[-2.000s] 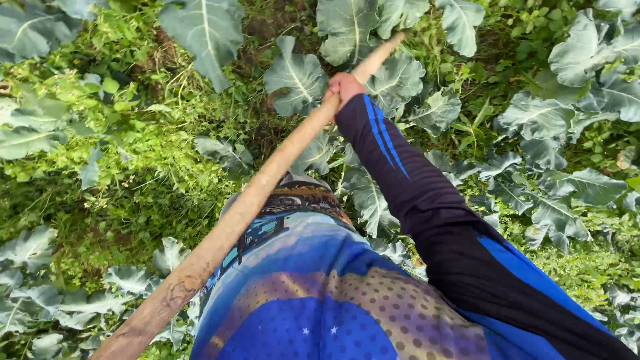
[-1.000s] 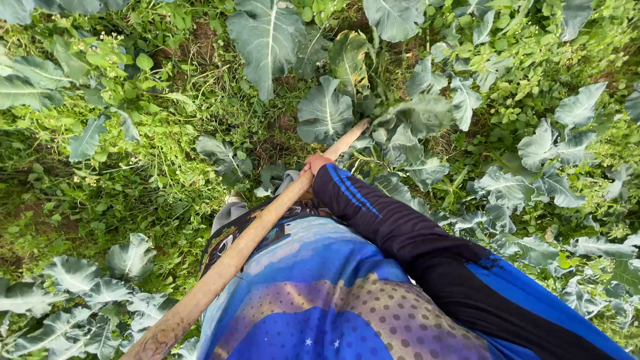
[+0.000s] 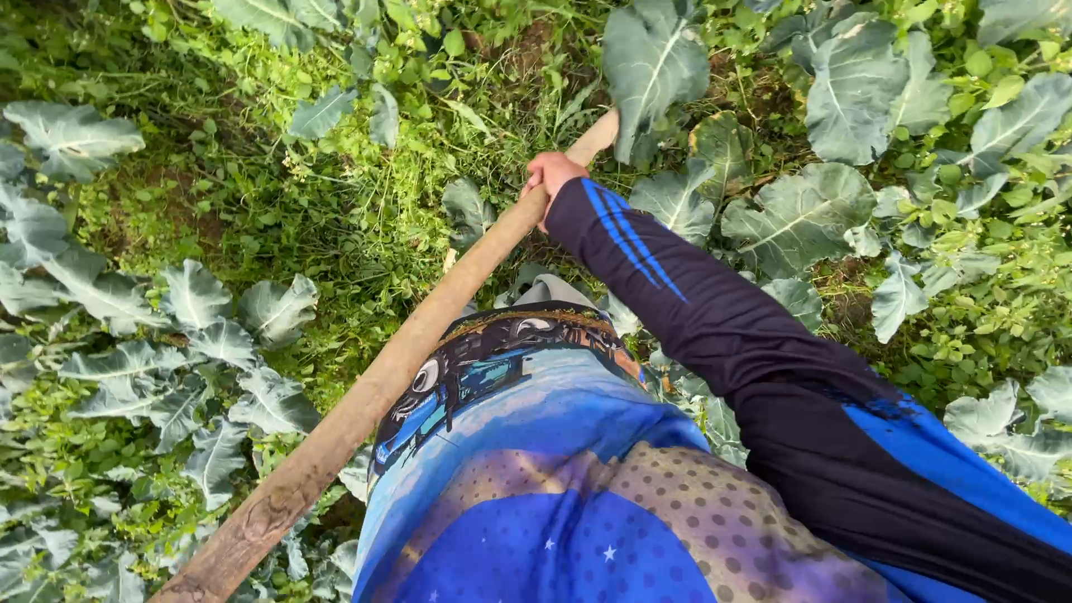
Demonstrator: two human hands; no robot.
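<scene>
A long, pale wooden pole point(image 3: 377, 385) runs diagonally from the lower left to the upper middle of the head view. My right hand point(image 3: 553, 180) is closed around it near its upper end, with the dark, blue-striped sleeve reaching in from the right. The pole's upper tip lies beside a broad grey-green leaf point(image 3: 657, 67). Its lower part crosses the left side of my printed blue shirt and leaves the picture at the bottom left. My left hand is out of view.
Grey-green leafy brassica plants point(image 3: 800, 218) grow at the right, with more brassica leaves point(image 3: 272, 402) at the left. Low green weeds point(image 3: 310, 243) cover the ground between them. Patches of brown soil point(image 3: 532, 50) show at the top.
The view has shifted over the plants. My right hand has kept its hold on the pole, whose upper tip now lies beside a different broad leaf.
</scene>
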